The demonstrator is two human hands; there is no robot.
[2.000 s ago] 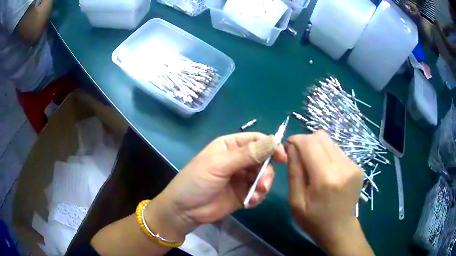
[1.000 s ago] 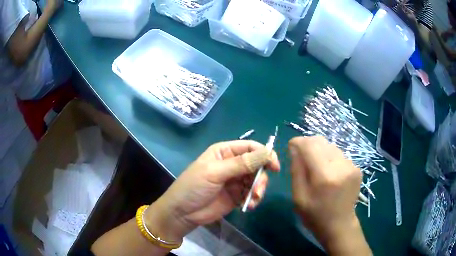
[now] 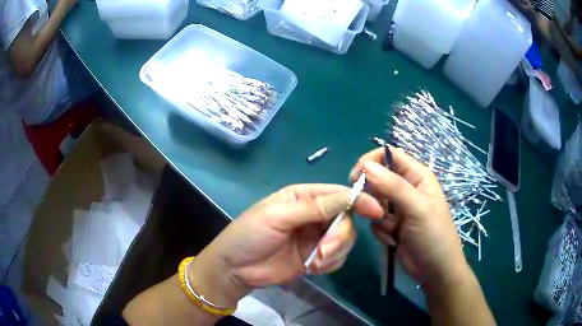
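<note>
My left hand, with a tan wrap on the thumb, pinches a slim silver-white rod. Its thin stem points down-left and its thicker end points up-right. My right hand is beside it, fingertips at the rod's upper tip. A slim dark tool, likely tweezers, lies in my right hand along the palm. Whether the fingertips hold a tiny part is too small to tell. A short loose silver-and-dark piece lies on the green bench.
A clear tray holds rods at the left. A rod pile, phone and flat strip are right. Frosted boxes and bins stand behind. An open carton is below left. Another person's arm is top left.
My right hand has turned more open, and the dark tool now shows in it. Its fingertips have come to the rod's tip. The view has shifted slightly.
</note>
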